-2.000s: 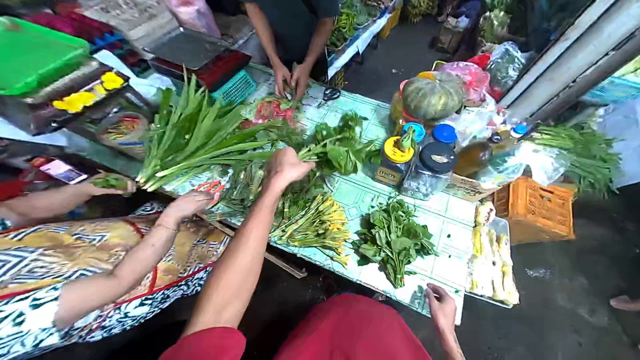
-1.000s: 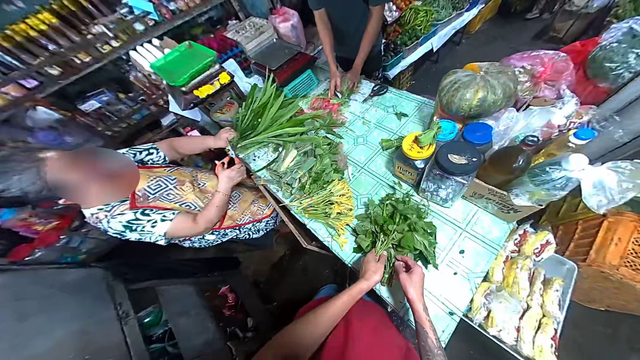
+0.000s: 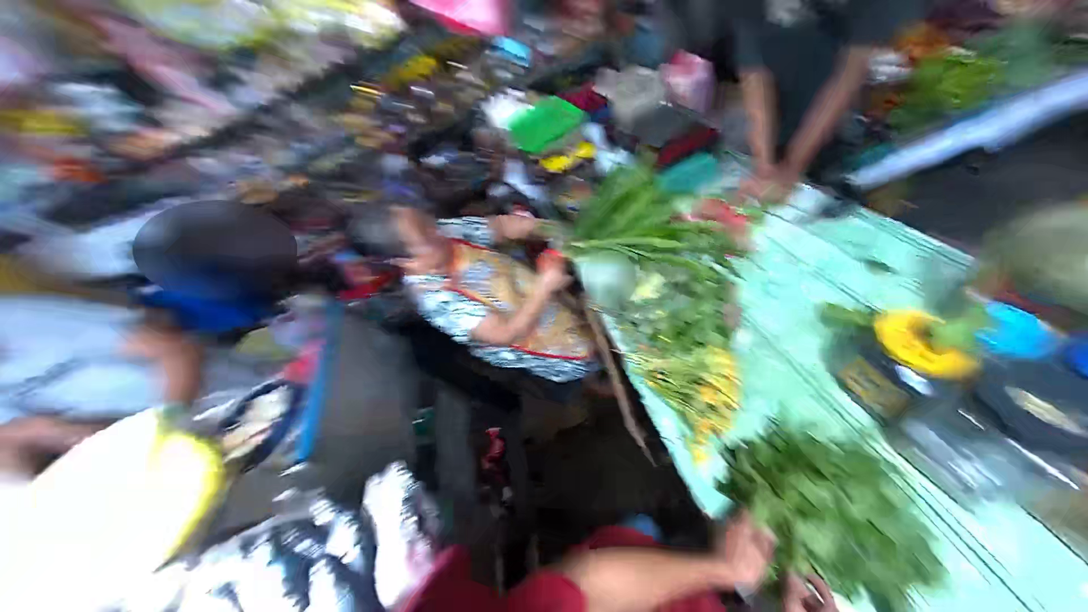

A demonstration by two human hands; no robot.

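Note:
A bunch of leafy greens [image 3: 841, 510] lies on the light green tabletop [image 3: 816, 280] at the lower right. My left hand [image 3: 746, 548] is at the stem side of the bunch, its fingers blurred. Only part of my right hand [image 3: 807, 592] shows at the bottom edge, close beside the stems. Blur hides how either hand grips. Yellow-flowered greens [image 3: 710, 395] lie farther up along the table's left edge, below long green leaves [image 3: 625, 208]. A jar with a yellow lid [image 3: 926, 344] stands to the right of these, with a blue-lidded jar [image 3: 1016, 330] beside it.
A person in a patterned apron [image 3: 510, 297] stands at the table's left side, a hand near the long leaves. Another person's hands [image 3: 769, 183] are at the far end. At the left is a person in a dark hat [image 3: 214, 246]. A green tray [image 3: 546, 125] lies behind.
The view has swung strongly to the left. Two seconds ago my left hand reached over the other vegetables; one second ago both hands were at the leafy bunch's stems, and they remain near it.

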